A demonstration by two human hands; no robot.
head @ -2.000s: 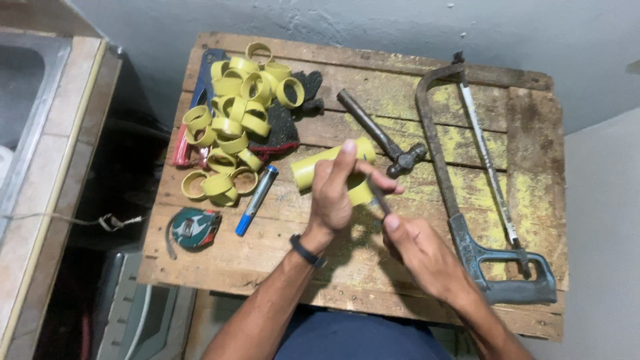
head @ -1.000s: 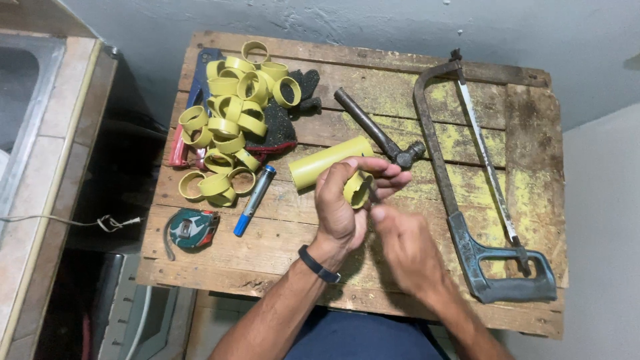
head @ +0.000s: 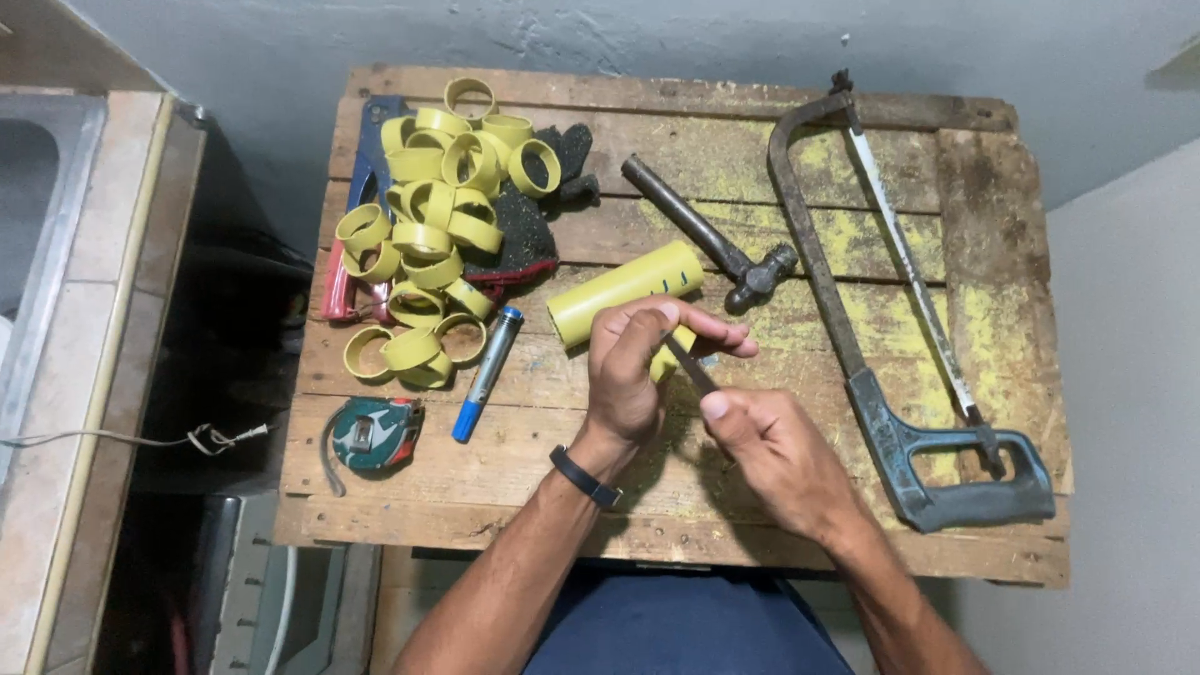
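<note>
My left hand (head: 630,370), with a dark band at its wrist, is closed around a short yellow plastic pipe ring (head: 673,354), partly hidden by the fingers. In my right hand (head: 778,455) is a narrow dark metal blade-like tool (head: 691,366), its far end against the ring. Just beyond my left hand lies a longer yellow plastic pipe (head: 623,289) bearing blue marks. A ball-peen hammer (head: 717,239) rests behind that pipe. Many cut yellow rings (head: 422,241) are heaped at the left, partly on a dark work glove (head: 525,230).
A hacksaw (head: 820,258) lies on the right of the wooden table (head: 525,511), amid yellow dust. A blue-capped marker (head: 487,375) and a tape measure (head: 373,434) lie at the left. Blue and red tool parts (head: 339,281) show under the rings. A sink (head: 47,187) stands beyond the left edge.
One second ago my right hand was blurred and lower, by the ring's near side; now the tool shows plainly against the ring. My left hand has kept hold of the ring.
</note>
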